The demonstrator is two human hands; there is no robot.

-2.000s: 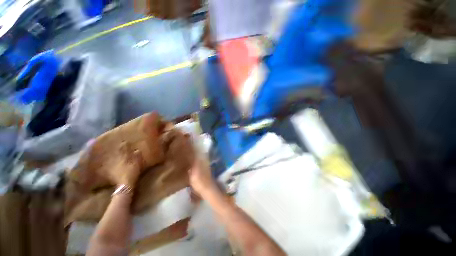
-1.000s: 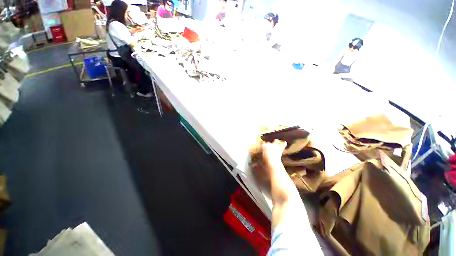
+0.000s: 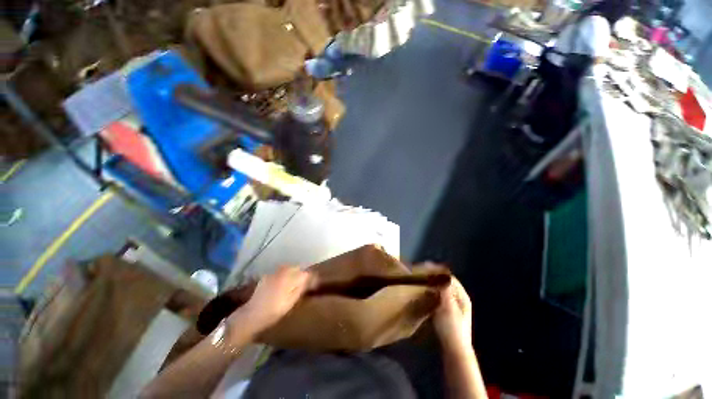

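Note:
A brown open-topped bag body is held low in front of me, its dark inside showing at the rim. My left hand grips the rim on the left side; a bracelet is on that wrist. My right hand grips the rim at the right end. The blue arm machine stands ahead on the left, with its dark press head. Its white lower arm has yellowish tape. White sheets lie stacked under it, behind the bag.
A pile of brown bag shells is at the lower left with a pale strip. Finished brown bags hang behind the machine. A long white table runs along the right. A seated person is at its far side, near a blue bin.
The view has swung from the white table back towards the blue machine. One second ago a hand was on brown pieces on that table; now both hands hold a bag body by its rim.

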